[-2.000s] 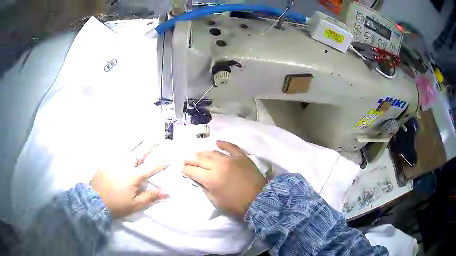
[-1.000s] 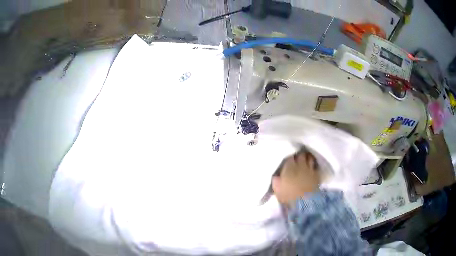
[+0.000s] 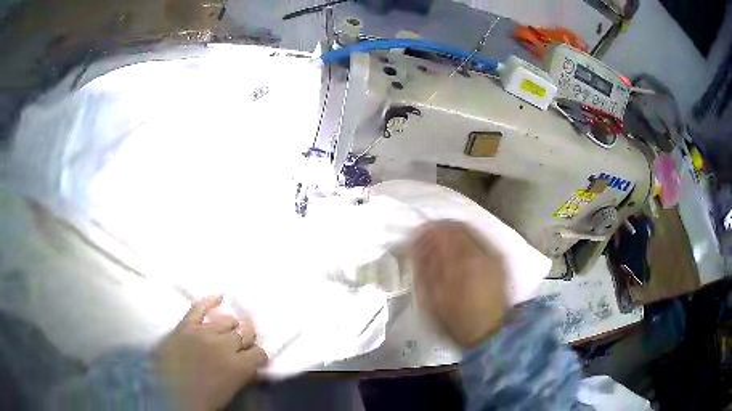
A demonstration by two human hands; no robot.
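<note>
White fabric [image 3: 176,177] spreads over the machine table, washed out by the lamp, with folds near the front edge. My left hand [image 3: 213,349] lies at the cloth's front edge, fingers bent against it; whether it grips cannot be told. My right hand [image 3: 459,277] is blurred, over the cloth in front of the machine arm's opening; its fingertips are unclear. The presser foot and needle area [image 3: 303,193] is glared out, with cloth around it. The dark attachment [image 3: 357,172] sits just right of it.
The cream lockstitch machine [image 3: 514,132] stands behind my right hand, with a blue hose [image 3: 409,44] over its head. A control panel [image 3: 590,84], a white box [image 3: 527,83] and red-handled snips [image 3: 602,120] are at the upper right. The table's marked edge [image 3: 590,309] shows at right.
My left hand, out of sight one second ago, is back at the front left. The cloth's front edge has shifted and folded, baring table in front. My right hand is still on the right part.
</note>
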